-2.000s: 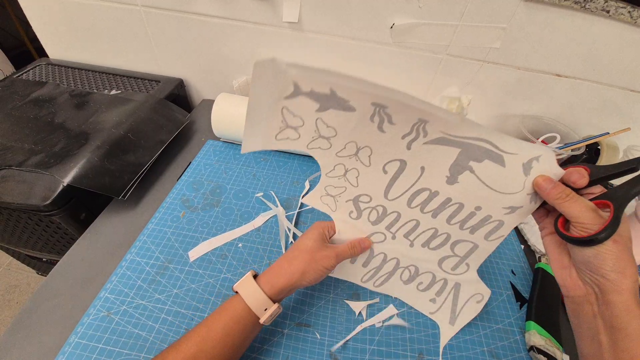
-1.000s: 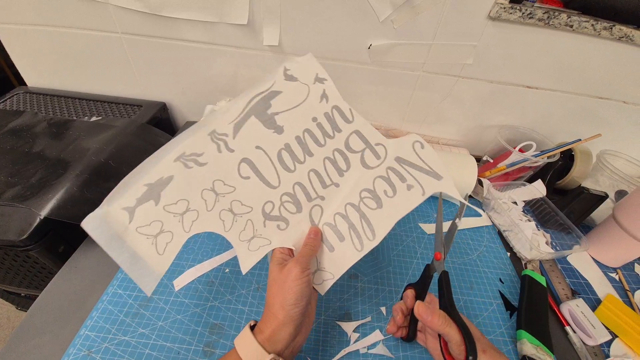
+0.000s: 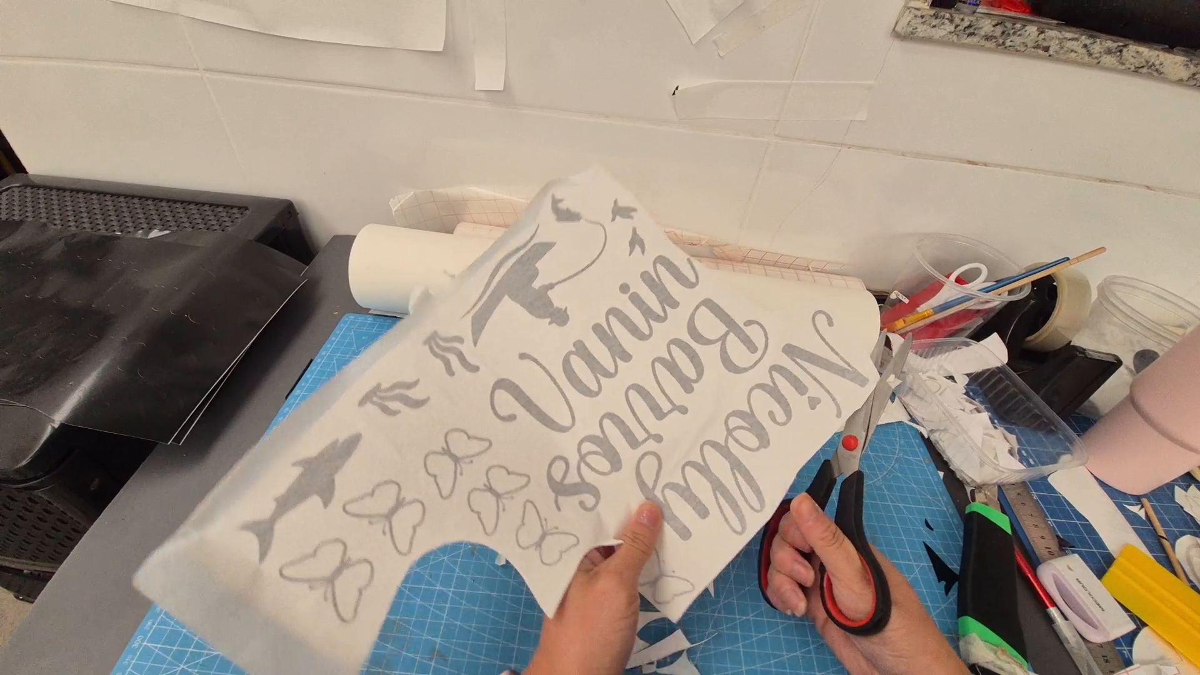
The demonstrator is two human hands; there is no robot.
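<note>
My left hand [image 3: 605, 600] pinches the lower edge of a white sheet [image 3: 600, 403] between thumb and fingers. Grey lettering, butterflies, a shark and other figures show on the sheet, which has a curved cutout in its lower edge. My right hand [image 3: 844, 581] holds scissors [image 3: 850, 442] with black and red handles. Their slightly parted blades point up at the sheet's right edge. Under the sheet lies a blue gridded cutting mat [image 3: 450, 609], with white paper scraps [image 3: 661, 647] between my hands.
Rolls of white material [image 3: 389, 267] lie behind the sheet by the tiled wall. A clear plastic tray [image 3: 1031, 412] of scraps, a black and green cutter [image 3: 989, 581], a steel ruler [image 3: 1031, 520], a yellow squeegee [image 3: 1158, 591] and a pink container [image 3: 1148, 422] are at right. Black sheets [image 3: 141, 328] lie left.
Two seconds ago the sheet lay further right, its right end by my right hand. The scissors, then sideways in that hand, now point upward, their blades at the sheet's right edge.
</note>
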